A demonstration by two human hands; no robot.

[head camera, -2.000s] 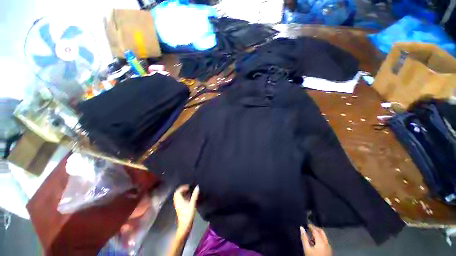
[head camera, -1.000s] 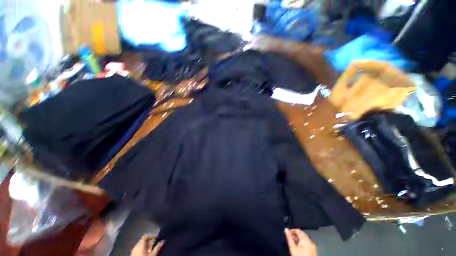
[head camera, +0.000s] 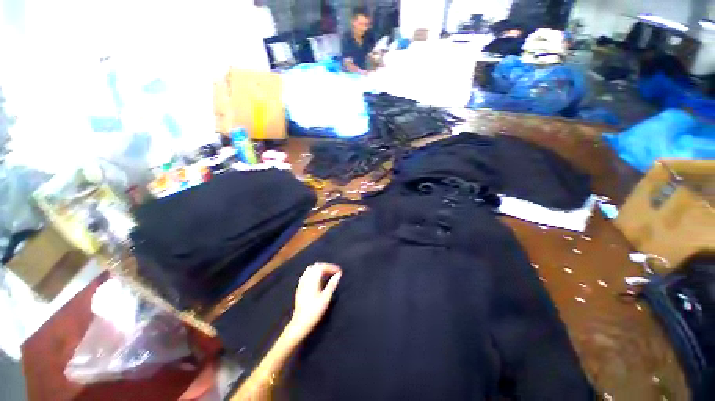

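Observation:
A black jacket lies spread on the brown table in front of me, its collar away from me and its sleeves out to both sides. Dark hanger hooks cluster at its collar. My left hand is over the left part of the jacket, with thumb and fingertips close together. I cannot tell whether it pinches cloth. My right hand is not in the picture. The jacket's lower edge is cut off by the bottom of the frame.
A folded black stack lies at left, a black heap beyond the jacket. An open cardboard box and dark folded garments are at right. A clear plastic bag lies lower left. A person is in the background.
My left hand has moved from the jacket's lower edge up over its left part. My right hand has left the picture. The view has tilted up, showing more background.

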